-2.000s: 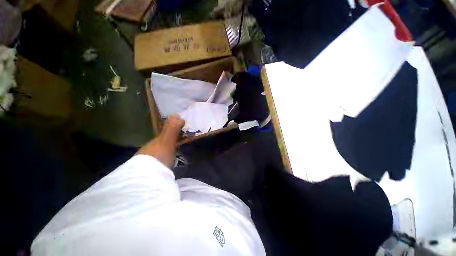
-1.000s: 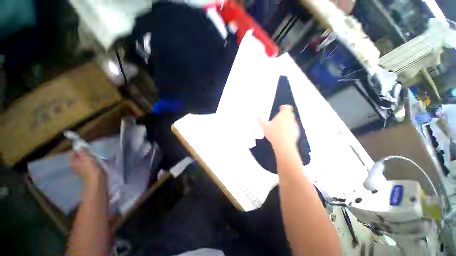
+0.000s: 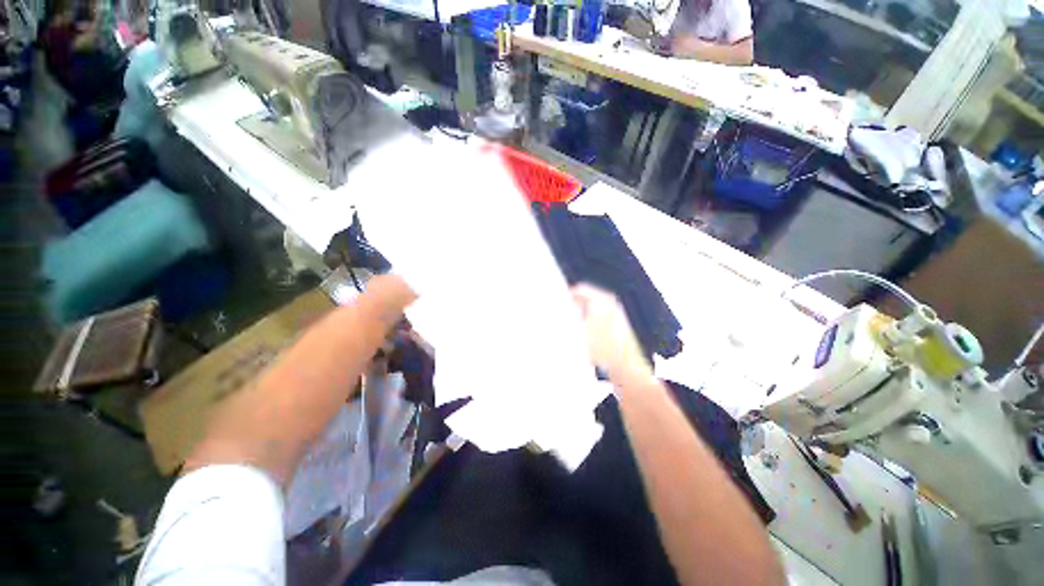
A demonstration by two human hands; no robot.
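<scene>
White sheets (image 3: pixel 475 298), long and pale with notched lower edges, are held up in front of me over the table's left edge. My left hand (image 3: pixel 392 300) grips their left edge; its fingers are partly hidden. My right hand (image 3: pixel 601 326) is at their right edge, blurred, with the fingers on the sheets. A black fabric panel (image 3: pixel 618 275) lies on the white table (image 3: pixel 733 280) behind and right of the sheets. More black fabric (image 3: pixel 515 515) covers my lap.
The cream sewing machine (image 3: pixel 882 389) stands at right, with shears (image 3: pixel 892 549) on its bed. A cardboard carton (image 3: pixel 235 372) with white sheets is on the floor at left. A red basket (image 3: pixel 544 181) is at the far edge. A person (image 3: pixel 710 34) sits beyond.
The view has swung up and left. My left hand has risen from the carton to the sheets, and my right hand has gone from the black panel to them. The sheets are now raised.
</scene>
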